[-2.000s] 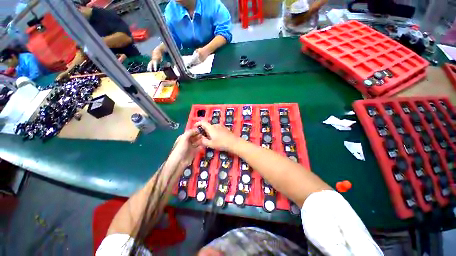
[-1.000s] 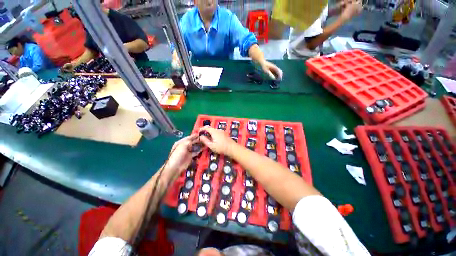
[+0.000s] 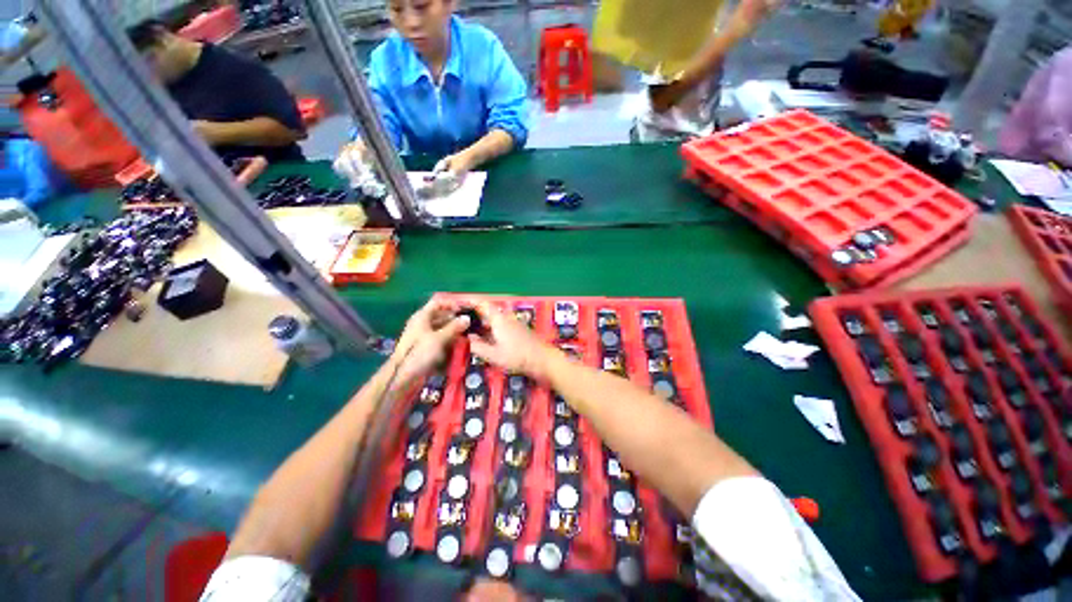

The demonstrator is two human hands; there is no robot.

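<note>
A red tray [image 3: 688, 353] lies in front of me with rows of opened black units, each with a round grey-silver disc. My left hand [image 3: 429, 332] and my right hand [image 3: 506, 341] meet over the tray's back left corner. A small dark unit [image 3: 470, 320] is held between the fingertips of both hands. The fingers hide most of it and the pocket beneath.
A second loaded red tray [image 3: 832, 318] is at the right, with stacked trays [image 3: 811, 176] behind it. White scraps [image 3: 782, 350] and an orange piece [image 3: 805, 508] lie between. A metal post [image 3: 253, 241], grey-white bottle [image 3: 294, 339] and black box [image 3: 192, 289] are at left. Coworkers sit opposite.
The view has shifted. Both hands stay together at the tray's back left corner with the small dark unit. The coworker in blue has drawn back an arm that reached across the bench.
</note>
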